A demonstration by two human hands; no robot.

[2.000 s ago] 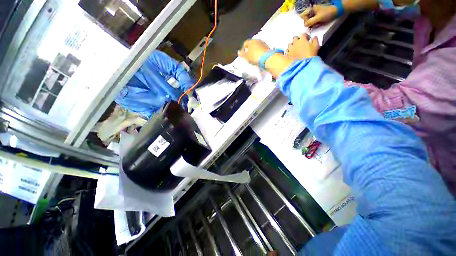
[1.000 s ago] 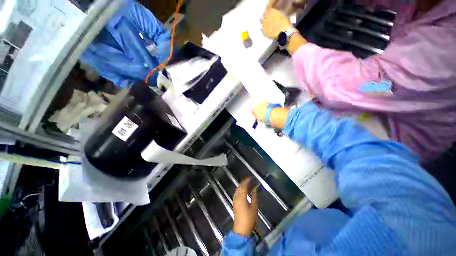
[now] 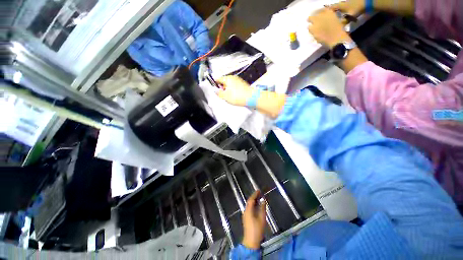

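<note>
My right hand (image 3: 238,91), in a blue sleeve and wrist strap, reaches over the bench edge beside the black box-shaped tray (image 3: 249,63). Its fingers are closed on a small dark thin object (image 3: 210,80), too blurred to name. A crumpled white sheet or cloth (image 3: 249,121) hangs below this hand; whether the hand holds it is unclear. My left hand (image 3: 254,218) is raised over the rollers, fingers up and apparently empty. The white unit (image 3: 332,195) lies to the right, partly hidden under my right arm.
A black rounded printer (image 3: 167,114) with a curling white strip (image 3: 210,144) stands on the bench. Metal rollers (image 3: 218,203) run below it. A person in a pink smock (image 3: 386,96) works at the right. Another person's blue smock (image 3: 172,38) shows behind. A yellow-capped bottle (image 3: 293,41) stands on the bench.
My right hand has moved from the white unit leftward to the black tray and now grips a small dark object. My left hand stays over the rollers. The view has shifted.
</note>
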